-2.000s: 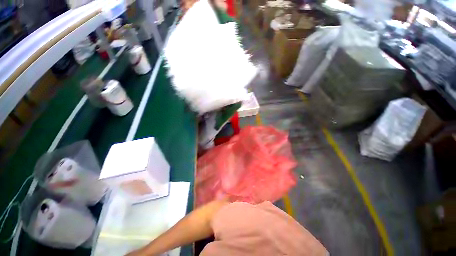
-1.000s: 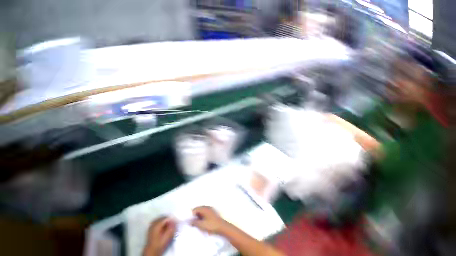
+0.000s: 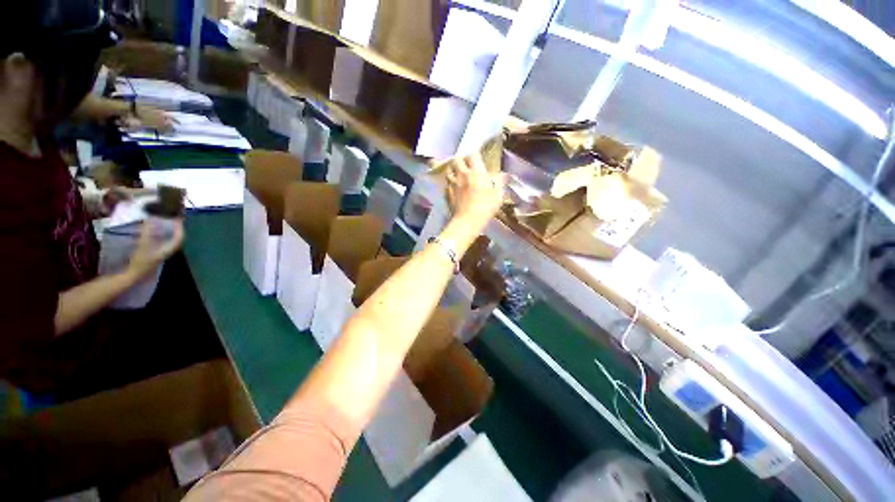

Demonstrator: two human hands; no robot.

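My left hand [image 3: 476, 191], with a bracelet at the wrist, reaches up to the shelf. Its fingers are on a brown flap at the near left side of a torn brown carton [image 3: 594, 221] and appear to grip it. My right hand is not in view. Open retail boxes [image 3: 393, 431], white outside and brown inside with tall flaps, stand in a row on the green bench [image 3: 221, 294], partly behind my forearm. A bagged unit [image 3: 608, 480] is cut off at the bottom edge, near a white sheet [image 3: 476, 478].
A worker in a dark red shirt [image 3: 44, 235] stands at the left, hands on a box. A large brown master carton [image 3: 128, 422] is at the lower left. A power strip [image 3: 726, 417] with a white cable hangs along the shelf edge. More boxes stand on the upper shelf.
The view has swung left along the bench. Both my hands were low over the white sheet; now my left arm is stretched up to the torn carton and my right hand is out of the picture.
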